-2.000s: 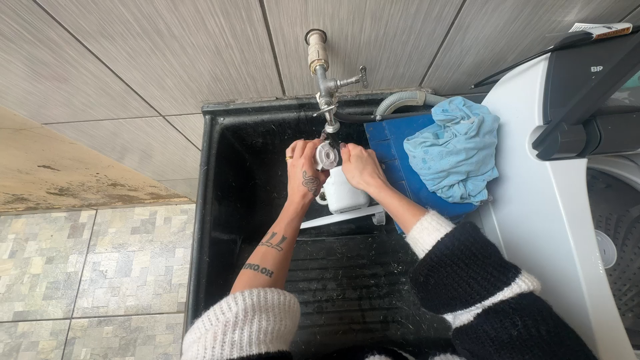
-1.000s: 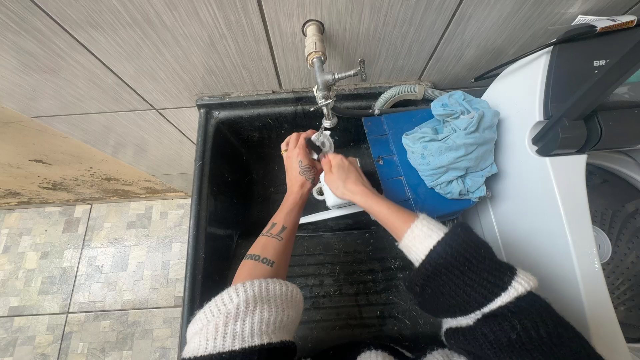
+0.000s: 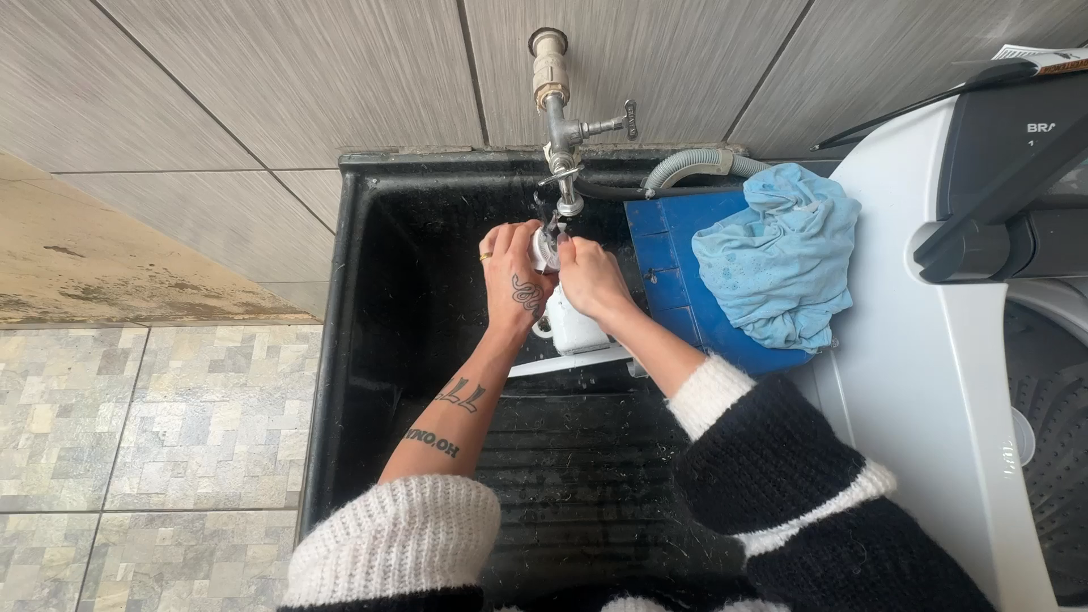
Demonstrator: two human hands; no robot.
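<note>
Under the running metal faucet point(image 3: 565, 161), my left hand point(image 3: 514, 276) grips a small round white ribbed part point(image 3: 545, 250), which looks like plastic. My right hand point(image 3: 592, 276) is closed at its right side, the fingertips touching or close to the part; whether they hold something small is hidden. Water splashes around the fingertips. Below the hands, a white container point(image 3: 578, 327) with a ring-like handle stands in the black laundry sink point(image 3: 340, 340), partly covered by my hands. A white strip point(image 3: 565, 364) lies just in front of it.
A crumpled light blue cloth point(image 3: 782, 255) lies on a blue board or lid point(image 3: 667, 280) over the sink's right side. A grey corrugated hose point(image 3: 693, 161) runs behind it. To the right stands a white washing machine point(image 3: 901, 340) with its drum opening visible. A tiled wall point(image 3: 382, 76) rises behind.
The round white part, facing up between both hands two seconds ago, is now tilted in my left hand. My right hand has shifted slightly up from where it was a second ago.
</note>
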